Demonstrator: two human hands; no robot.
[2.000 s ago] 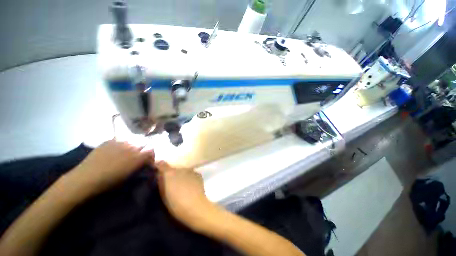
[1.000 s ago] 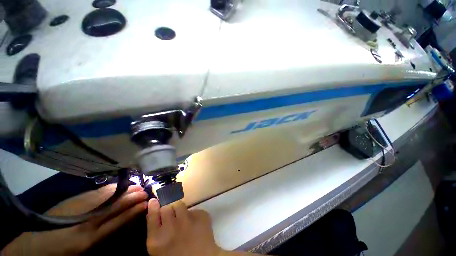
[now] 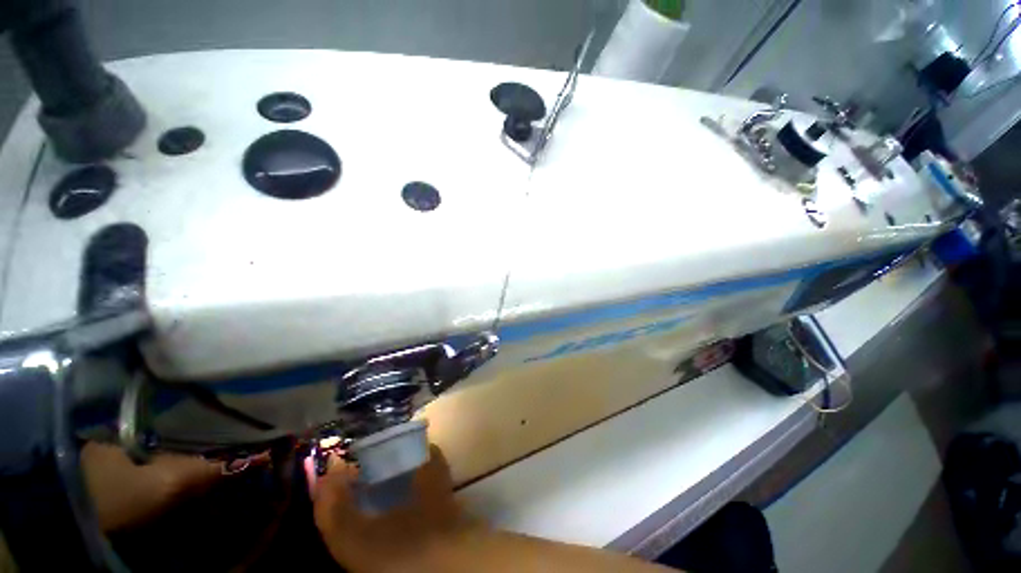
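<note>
The white JACK sewing machine head point(image 3: 336, 269) with its blue stripe fills the middle and left of the view. Black cloth point(image 3: 202, 539) lies dark below its left end. My left hand point(image 3: 157, 481) shows only in part, behind the dark guard point(image 3: 34, 459) and under the head; its fingers are hidden. My right hand point(image 3: 386, 520) is at the needle area, beside the cloth; the tension dial point(image 3: 386, 392) and a grey cylindrical knob point(image 3: 392, 453) cover part of it. Its grip cannot be made out. The presser foot and needle are not clearly visible.
The cream machine bed point(image 3: 537, 420) runs right below the arm. A small black box with cables point(image 3: 773, 356) stands on the white table point(image 3: 627, 476). A thread cone point(image 3: 640, 45) stands behind the head. Dark cloth point(image 3: 722, 543) is below the table edge.
The view first moved in close to the machine head, then shifted to show more of its top. Both hands stay at the needle end, now lower in view and more hidden by machine parts.
</note>
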